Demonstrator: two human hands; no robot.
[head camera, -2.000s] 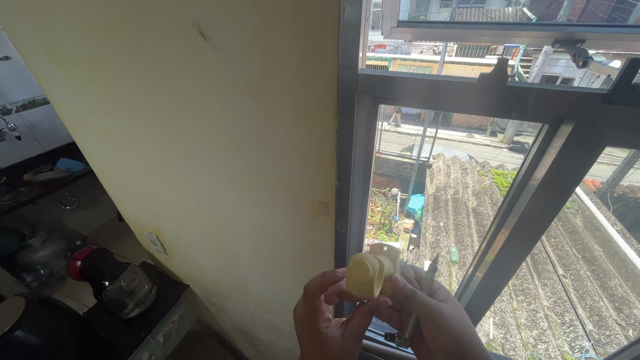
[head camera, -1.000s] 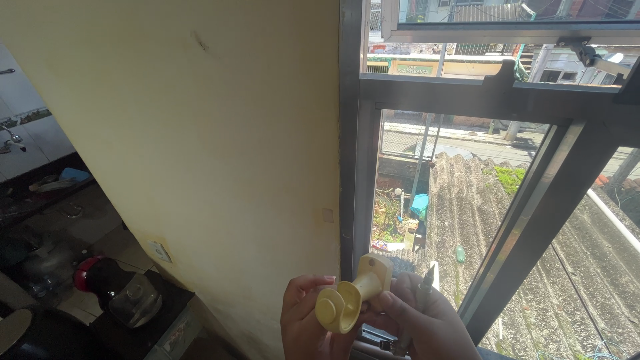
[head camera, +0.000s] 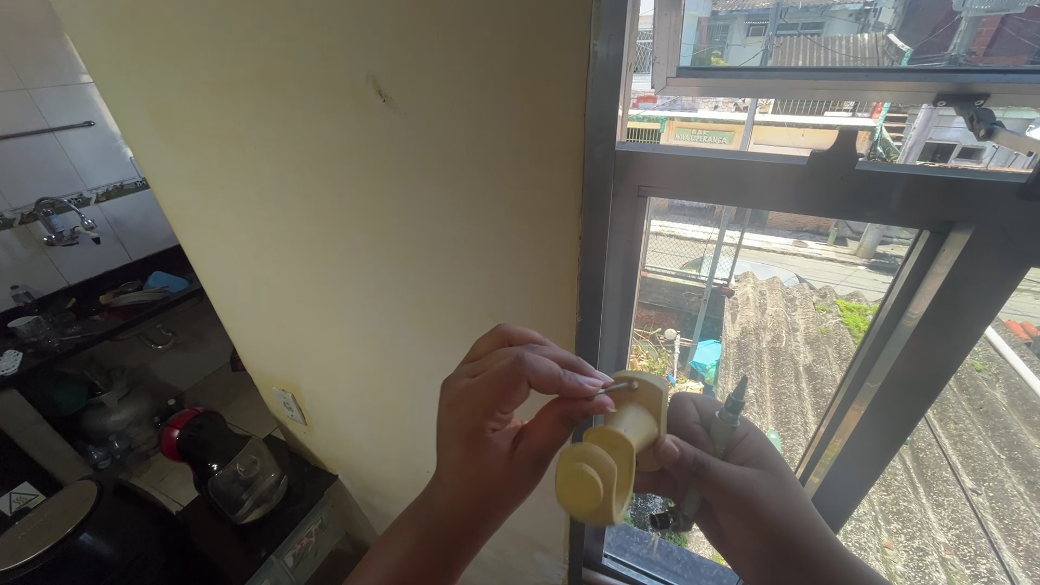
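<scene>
A yellow curtain rod bracket, with a flat mounting plate and a rounded cup, is held up before the window frame. My right hand grips the plate's right edge and also holds a pen-like tool with a dark pointed tip, upright in the fingers. Between thumb and forefinger, my left hand pinches a thin metal screw, its end at a hole in the upper part of the plate.
A cream wall meets the dark metal window frame. A wall outlet sits low on the wall's edge. At left are a coffee machine, a black rounded appliance and a kitchen faucet. Corrugated roofing lies outside.
My left hand has let go of the bracket's cup and moved up to the plate, now with a screw in its fingers. The bracket has turned so its plate shows more.
</scene>
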